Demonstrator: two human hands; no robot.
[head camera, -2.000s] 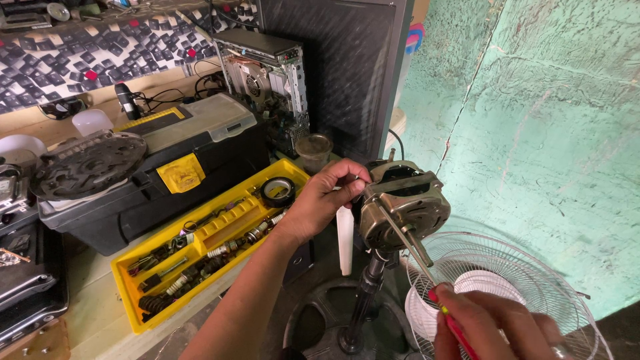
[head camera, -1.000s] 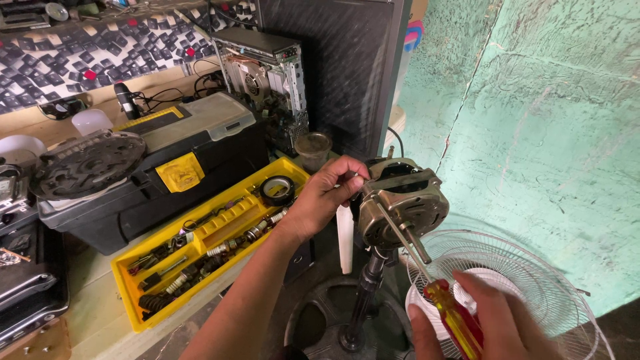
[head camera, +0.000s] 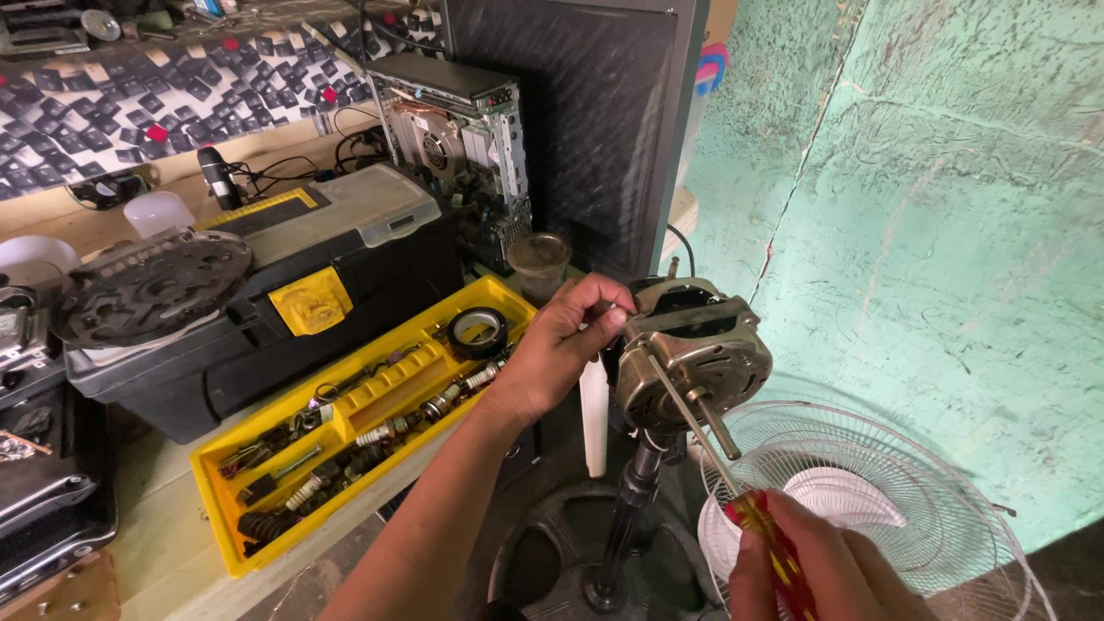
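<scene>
A fan motor (head camera: 694, 362) in a metal housing, its shaft toward me, stands on a black fan pole (head camera: 628, 500). At the motor's upper left edge, my left hand (head camera: 561, 341) pinches a small part between thumb and fingertips; what it is cannot be made out. My right hand (head camera: 828, 561), at the lower right, is closed around the red and yellow handle of a screwdriver (head camera: 703, 435). The blade runs up across the motor's front, beside the shaft, and its tip is near the housing's upper left edge, close to my left fingertips.
A yellow tray (head camera: 366, 410) with spark plugs and black tape (head camera: 477, 333) lies left of the motor, beside a black toolbox (head camera: 285, 345). Behind are an opened computer case (head camera: 453, 138) and a lidded cup (head camera: 539, 259). A wire fan guard (head camera: 862, 500) stands right, near the green wall (head camera: 940, 224).
My right hand has shifted its hold on the screwdriver handle, with fingers loosened one second ago and closed around it now. My left hand stays at the motor's edge.
</scene>
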